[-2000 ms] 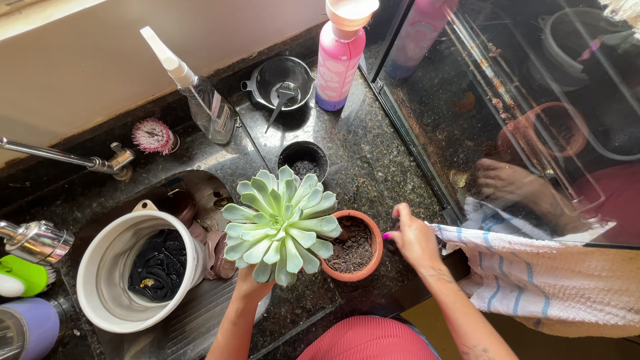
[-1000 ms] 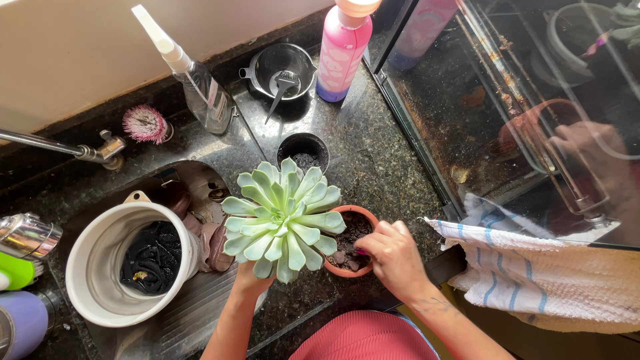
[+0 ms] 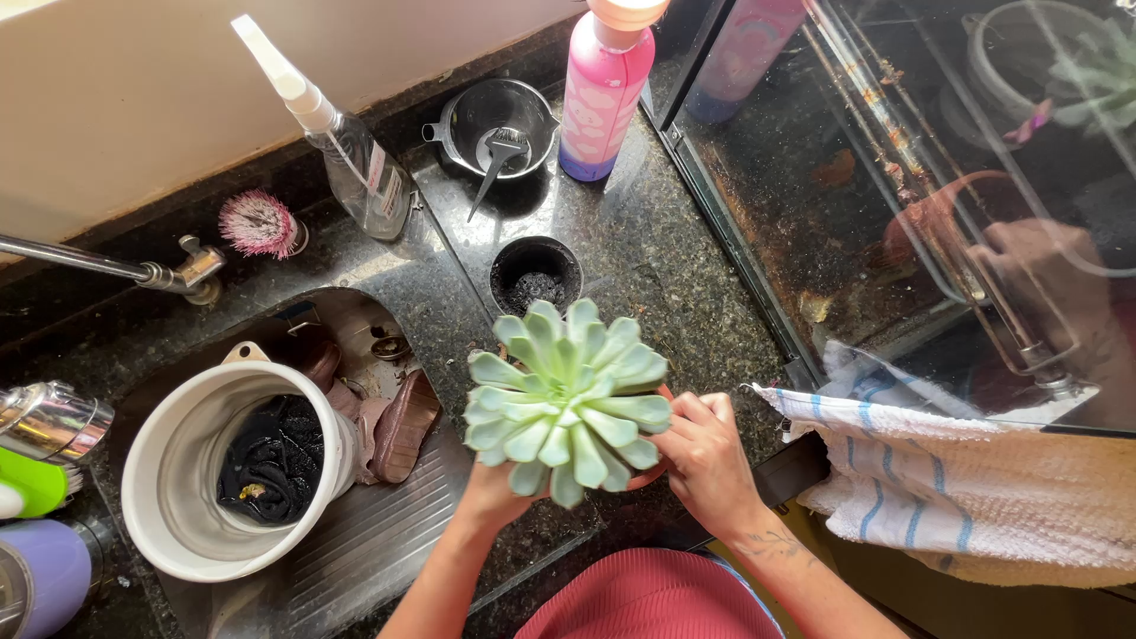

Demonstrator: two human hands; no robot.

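A pale green rosette succulent [image 3: 568, 404] is held from below by my left hand [image 3: 501, 493], whose fingers are mostly hidden under the leaves. Behind its right side a terracotta-coloured pot [image 3: 652, 475] shows only at its rim; the soil seen in it earlier is covered. My right hand [image 3: 706, 444] is at the pot's right rim, fingers curled close to the leaves; whether they grip anything is hidden. Just beyond the succulent stands a small black pot [image 3: 535, 275] with dark soil inside.
Left, a white bucket [image 3: 142, 497] with dark cloth stands in the steel sink [image 3: 355, 550] beside brown shoes [image 3: 404, 426]. Behind are a spray bottle [image 3: 364, 177], black bowl [image 3: 501, 115] with brush, and pink bottle [image 3: 603, 98]. A glass-topped stove [image 3: 763, 231] and towel [image 3: 932, 479] lie right.
My right hand came from beside the pot to the soil inside it, then back to its right rim. The succulent has moved right, over the pot, in my left hand.
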